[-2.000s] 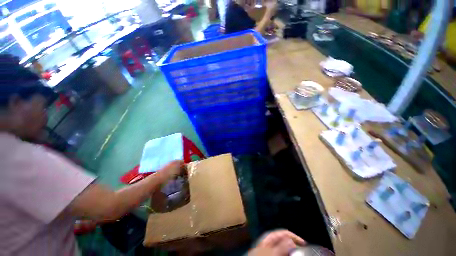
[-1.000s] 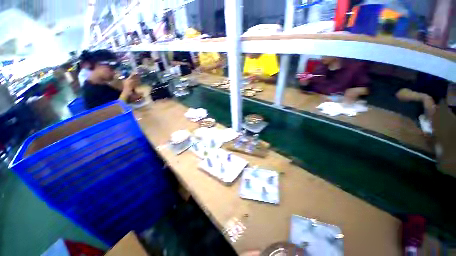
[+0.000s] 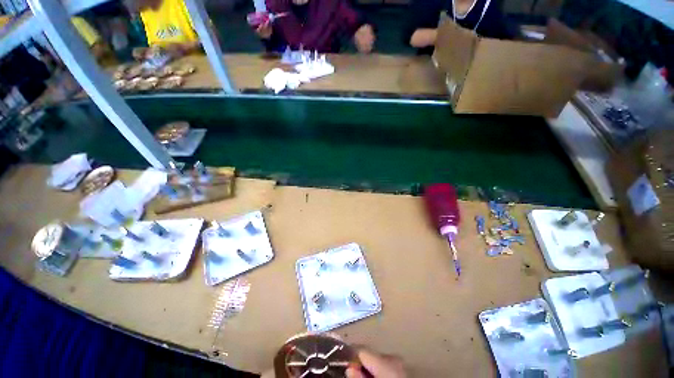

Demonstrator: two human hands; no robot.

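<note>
A coppery spoked disc (image 3: 316, 359) is at the bottom centre edge, partly cut off. My right hand (image 3: 378, 365) grips its right side; only the fingers show. My left hand is not in view. A square white plate with four upright posts (image 3: 338, 286) lies on the brown bench just beyond the disc. Another square plate with posts (image 3: 238, 248) lies to its left. A thicker white plate with posts (image 3: 159, 251) lies further left.
A magenta bottle (image 3: 443, 208) and loose clips (image 3: 500, 229) lie right of centre. Several post plates (image 3: 584, 314) stand at right. A wooden block (image 3: 196, 192) is at back left, before the green belt (image 3: 332, 140). An open carton (image 3: 510, 77) stands across it.
The view has swung right and down to the bench, and the blue crate has mostly left it. The disc has come further into view in my hand, with its spoked face showing.
</note>
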